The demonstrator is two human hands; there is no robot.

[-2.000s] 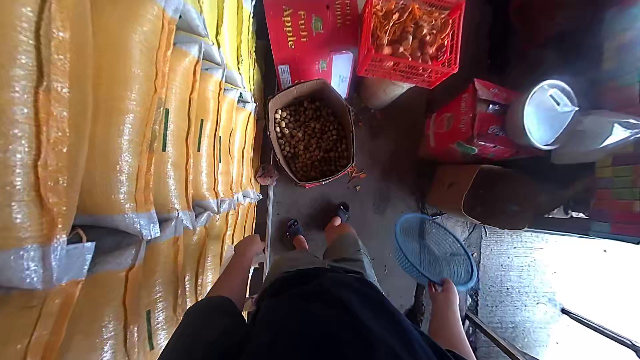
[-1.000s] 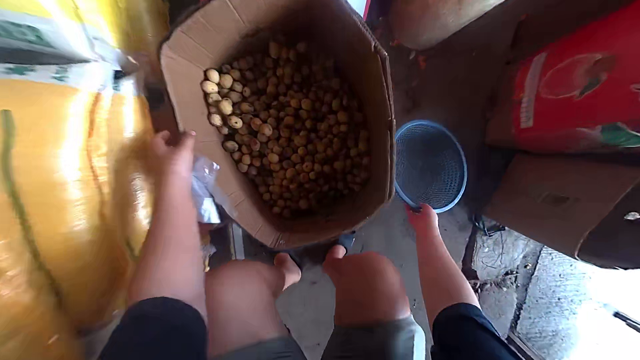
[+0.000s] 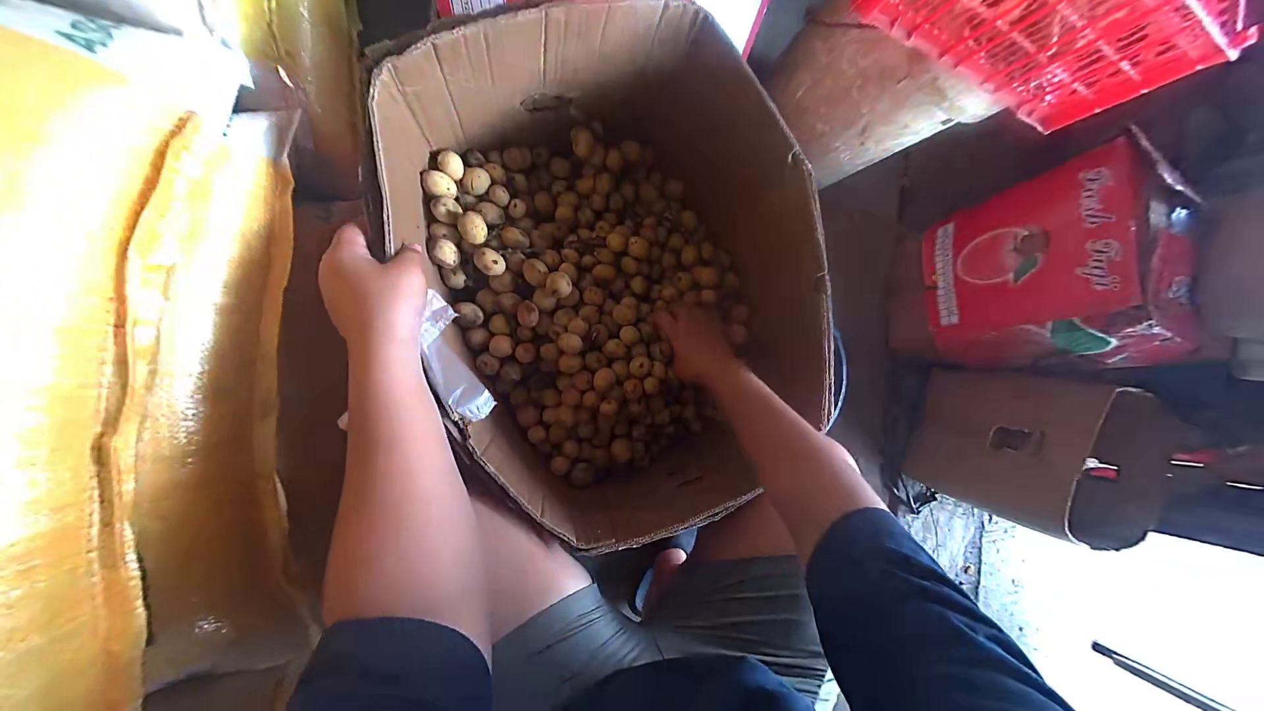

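Observation:
A large open cardboard box [image 3: 790,247] stands in front of my knees, partly filled with small round tan fruits [image 3: 583,326]. My left hand [image 3: 375,286] is closed over the box's left rim, thumb on the inner side. A piece of clear plastic film [image 3: 457,367] lies over that rim just below it. Inside the box, my right hand [image 3: 699,341] reaches down onto the fruits at the right of the heap; its fingertips are partly hidden among them. Only a thin edge of the blue basket [image 3: 839,380] shows beyond the box's right wall.
Stacked yellow woven sacks [image 3: 207,425] line the left side. At the upper right are a red plastic crate [image 3: 1076,49] and a red printed carton [image 3: 1037,257]. Below them lies a brown cardboard box [image 3: 1007,444] with a hand hole. A thin dark rod [image 3: 1155,676] is at the lower right.
My right hand has let go of the blue basket and moved left into the box, onto the fruits. My left hand has taken hold of the left rim. The view has moved closer since the oldest frame.

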